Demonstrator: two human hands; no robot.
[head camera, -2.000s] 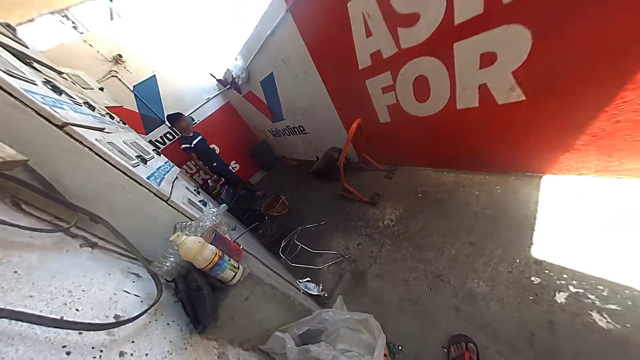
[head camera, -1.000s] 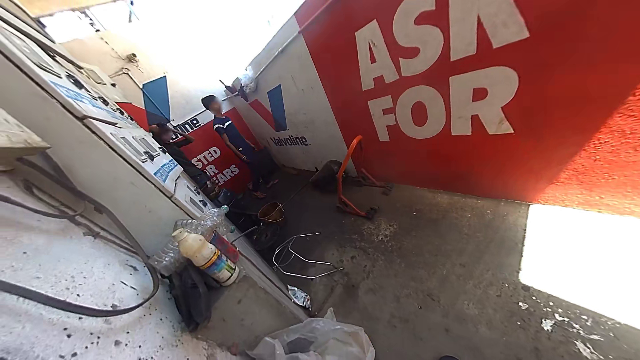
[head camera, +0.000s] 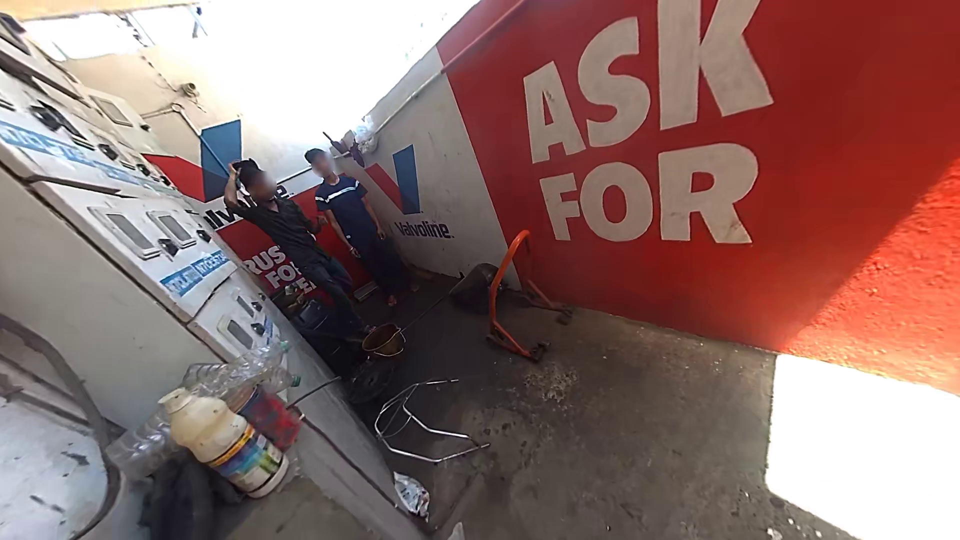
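Observation:
Neither my left hand nor my right hand shows in the head view. At the lower left, a cream plastic bottle (head camera: 225, 442) with a coloured label leans on a ledge. Clear plastic bottles (head camera: 244, 371) lie behind it, and a red container (head camera: 271, 416) touches its side. Dark cloth (head camera: 187, 499) is bunched below them. A bent metal tube frame (head camera: 424, 431) lies on the floor, and a bucket (head camera: 384, 341) stands farther back.
Two people, one in a dark shirt (head camera: 289, 232) and one in a blue striped shirt (head camera: 343, 202), stand at the back. An orange metal stand (head camera: 499, 300) is by the red wall (head camera: 840, 225). Meter boxes (head camera: 135, 225) line the left. A crumpled packet (head camera: 411, 495) lies low in the middle.
The person in the dark shirt, low behind the meter boxes a second ago, now stands upright with a hand at the head. The plastic bag at the bottom has nearly left the view.

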